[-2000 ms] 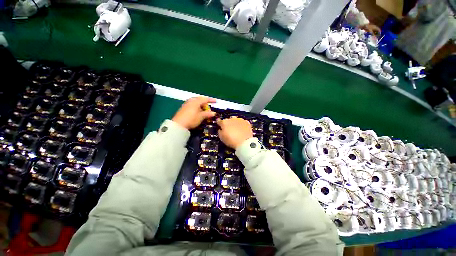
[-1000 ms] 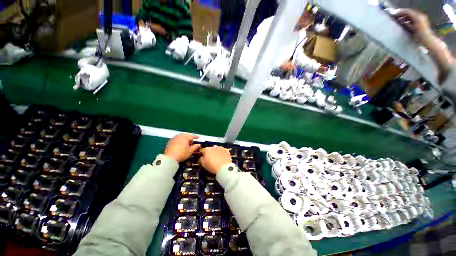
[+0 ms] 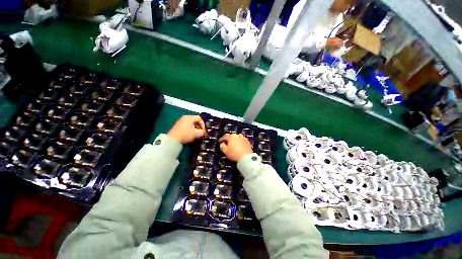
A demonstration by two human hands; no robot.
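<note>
A glossy black blister tray (image 3: 183,217) lies in front of me with small dark camera board modules (image 3: 223,209) in its pockets. My left hand (image 3: 187,129) is at the tray's far left corner, fingertips curled together. My right hand (image 3: 236,146) is over the middle of the tray's far half, with thumb and forefinger close together. A gap lies between the hands. The fingertips are too small and blurred to tell if either holds a small part. Both forearms are in pale sleeves.
A thick stack of black trays (image 3: 104,177) with modules stands at left. White camera housings (image 3: 349,180) are packed in rows at right. A metal post (image 3: 263,93) rises behind my tray. A white housing (image 3: 111,38) lies on the green surface beyond. A black device (image 3: 23,68) is far left.
My hands, close together before at the tray's far left, are now farther apart. My right hand has moved right and slightly nearer me. The head view has shifted.
</note>
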